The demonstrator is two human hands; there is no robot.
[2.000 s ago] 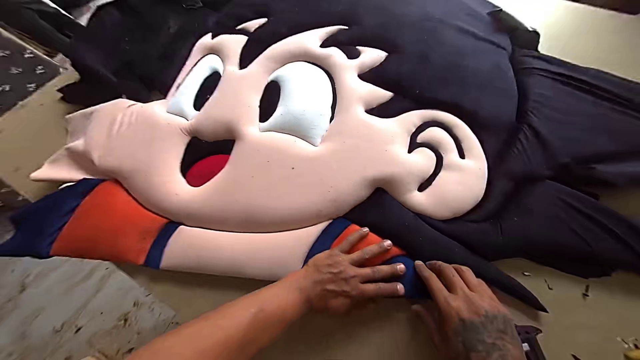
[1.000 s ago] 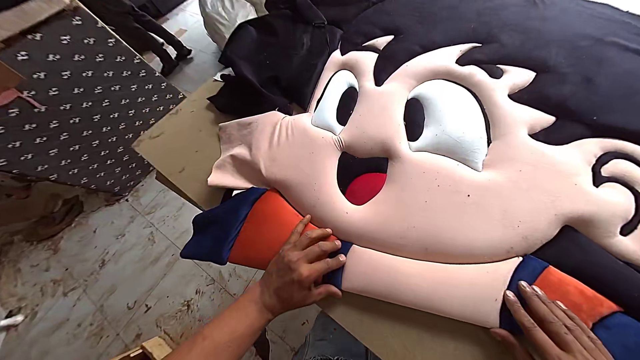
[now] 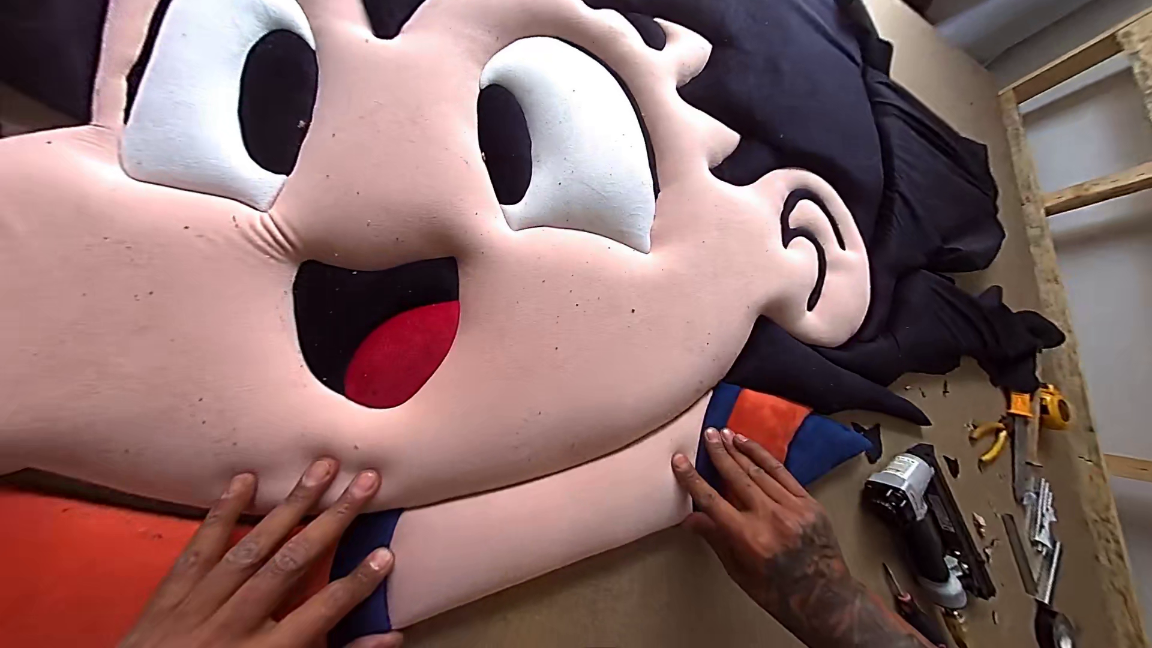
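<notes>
A large padded fabric cartoon face [image 3: 558, 360] with white eyes, a black and red mouth and an ear fills much of the view. My left hand [image 3: 279, 549] lies flat, fingers spread, its fingertips on the lower edge of the face and its palm side over orange and navy fabric [image 3: 72, 558]. My right hand [image 3: 756, 504] rests on the right end of the padded pink neck strip [image 3: 540, 540], with fingertips on the navy band beside an orange and navy piece [image 3: 765, 418]. Neither hand grips anything.
Black fabric [image 3: 936, 180] lies bunched around the head's right side. On the brown board [image 3: 648, 594] at right are a pneumatic stapler [image 3: 927, 522], yellow-handled pliers [image 3: 990, 441], a yellow tape measure [image 3: 1055, 407], staple strips [image 3: 1039, 513] and scraps. A wooden frame [image 3: 1035, 207] stands beyond.
The view has swung right and closer since a second ago, bringing the tools into sight. My left hand has moved from the orange piece onto the face's lower edge; my right hand stays near the right navy band.
</notes>
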